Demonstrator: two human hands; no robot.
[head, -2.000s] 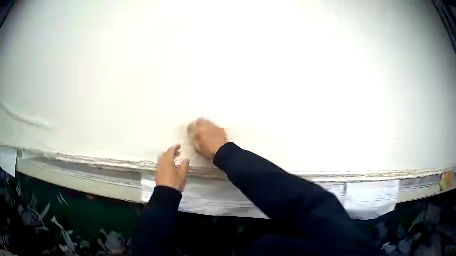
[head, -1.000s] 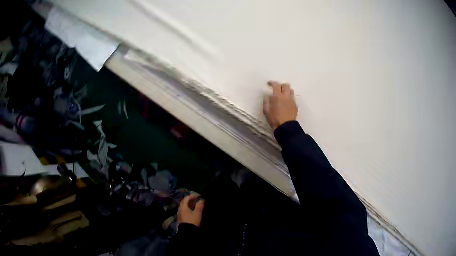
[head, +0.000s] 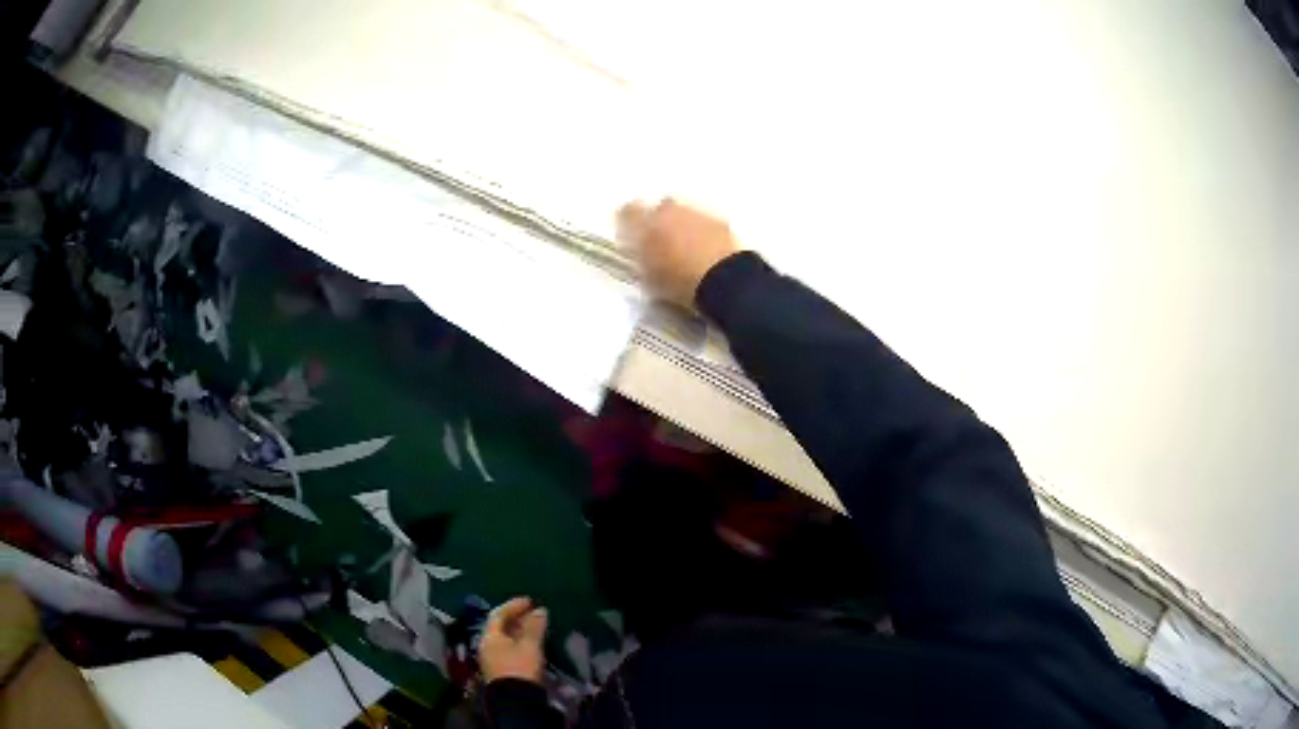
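The cream fabric ply (head: 926,157) lies flat on top of the stack, and the layered edge of the stack (head: 470,192) runs diagonally along the table front. My right hand (head: 677,249) is on the cloth at this edge, slightly blurred, with its fingers bent; whether they pinch the edge cannot be told. My left hand (head: 513,641) hangs low over the floor, away from the cloth, empty with its fingers loosely curled. White underlay paper (head: 385,235) hangs over the table edge to the left of my right hand.
The pale table edge (head: 741,430) shows below the stack. The green floor (head: 356,470) holds many fabric scraps. A grey roll with red bands (head: 136,553) and white sheets (head: 171,695) lie at the lower left. More paper (head: 1204,667) hangs at the lower right.
The view has turned and shifted along the table to the left. My left hand has left the cloth and dropped to my side. My right hand has moved to the stack's edge.
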